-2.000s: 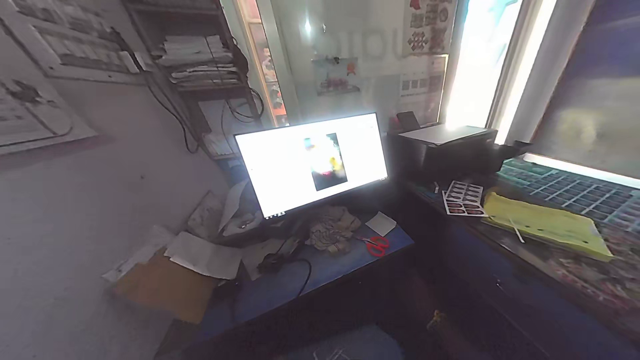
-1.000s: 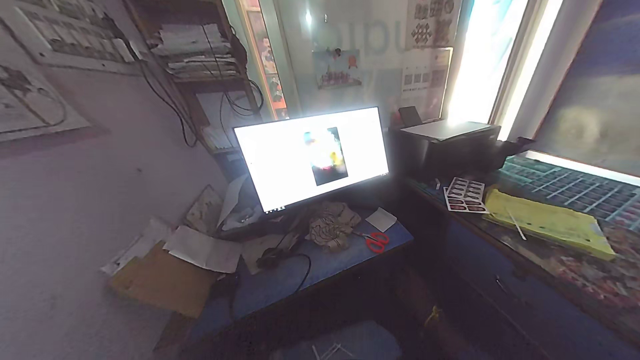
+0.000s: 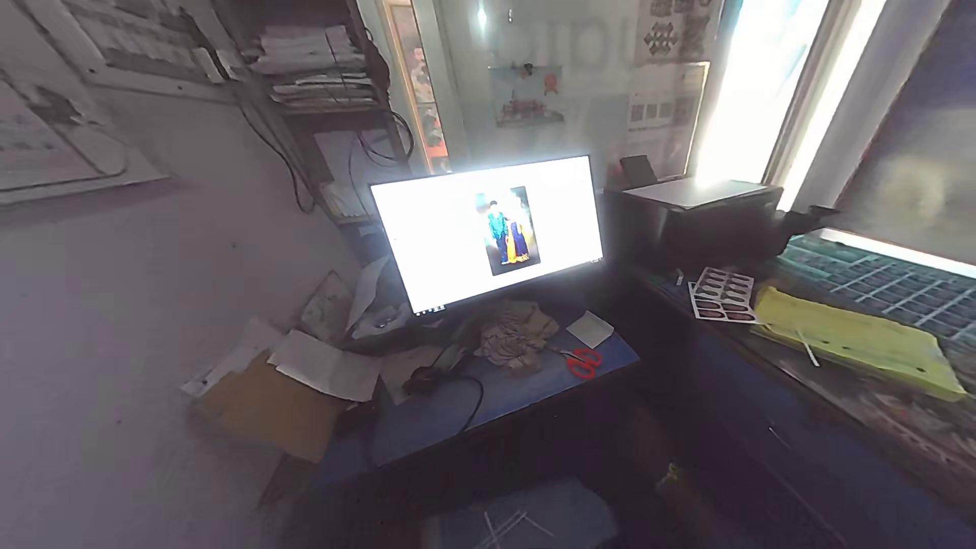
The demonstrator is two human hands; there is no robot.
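Observation:
A lit monitor (image 3: 496, 232) shows a picture of two standing people on a white page. Below it, on the blue desk (image 3: 435, 427), lie a crumpled cloth (image 3: 518, 335), red-handled scissors (image 3: 584, 364), a square of white paper (image 3: 590, 329) and a dark cable (image 3: 474, 404). In deep shadow beneath the desk edge, a dim, brownish shape that may be my right hand and forearm (image 3: 652, 438) bears a small yellow band or thread (image 3: 671, 474). Its fingers cannot be made out, nor anything they may touch. My left hand is not in view.
Brown and white papers (image 3: 278, 404) lean at the desk's left by the wall. A dark printer (image 3: 701, 221) stands right of the monitor. Printed photo sheets (image 3: 723, 295) and a yellow folder or bag (image 3: 862, 339) lie on the right counter. A seat (image 3: 526, 518) with white strips is below.

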